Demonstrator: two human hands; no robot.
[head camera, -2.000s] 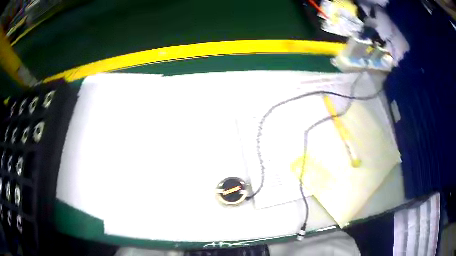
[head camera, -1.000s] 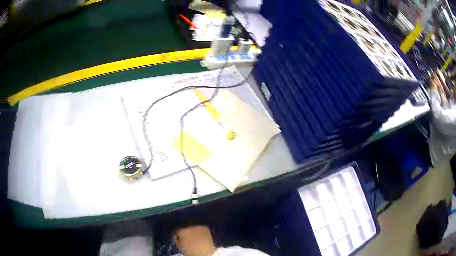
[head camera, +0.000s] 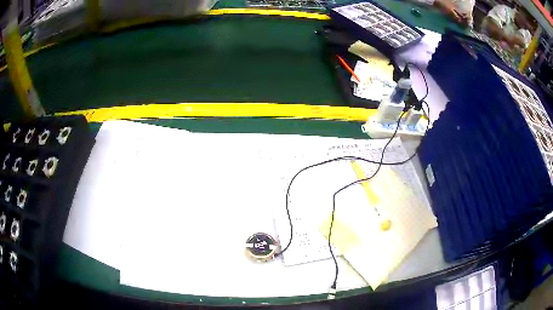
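Observation:
A round watch head with a gold rim and dark face lies on the white paper near the bench's front edge. A thin black cable runs from its right side back to the power strip. A second cable ends in a small plug at the front edge. A yellow pen lies on pale yellow note paper, over a printed sheet. Neither of my hands is in view.
A black foam tray with small silver rings stands at the left. Stacked dark blue trays stand at the right; a white-grid tray is below the front edge. A black bin and another filled tray are at the back. Other workers' arms show at top right.
The view swung right, then back left. A hand seen at the bottom edge one second ago is out of view. The watch head and cables look unmoved on the paper.

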